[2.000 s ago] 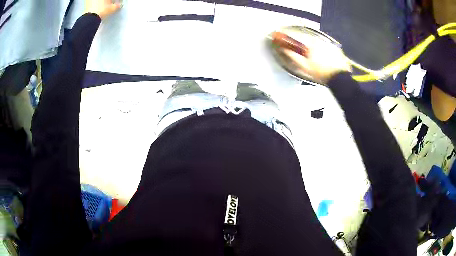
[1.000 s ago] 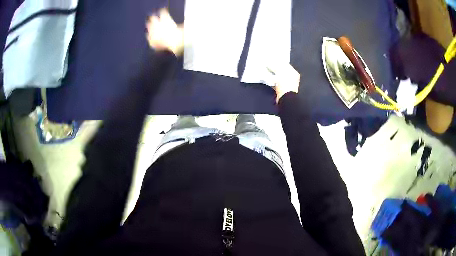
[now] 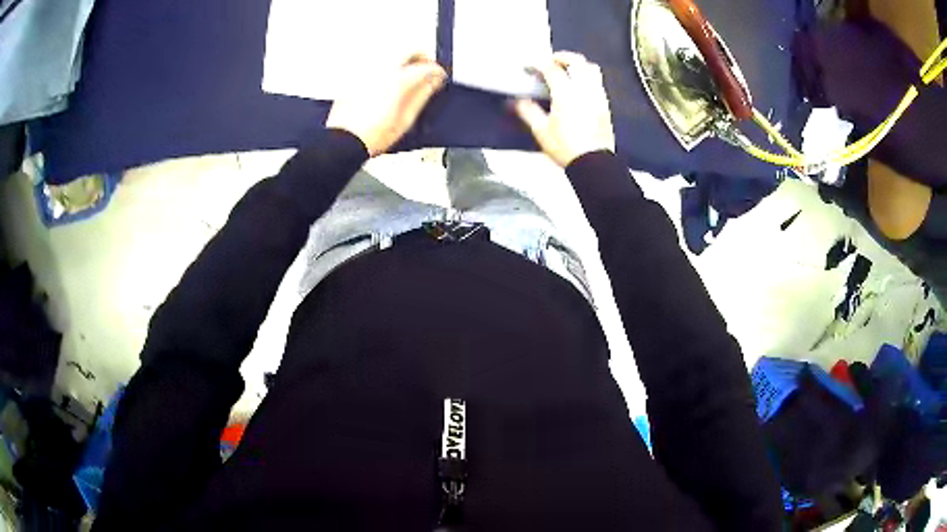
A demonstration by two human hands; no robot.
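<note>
A pale garment panel with a dark stripe lies on the navy table cover, cut off by the top of the picture. My left hand is at its lower edge, just left of the stripe, with fingertips pinched on the cloth. My right hand is at the lower right corner, with the edge between thumb and fingers; the fingertips are slightly blurred. The steam iron, silver with a red-brown handle, rests on the cover to the right, touched by neither hand.
Yellow hose and cord run from the iron to the right, past a white scrap. Pale stacked panels lie at the left table end. Blue crates and dark scraps are on the floor. Part of a person shows at right.
The iron, in my right hand at first, now rests on the cover. The panel has been turned and shifted. My left hand has moved right and down onto its edge.
</note>
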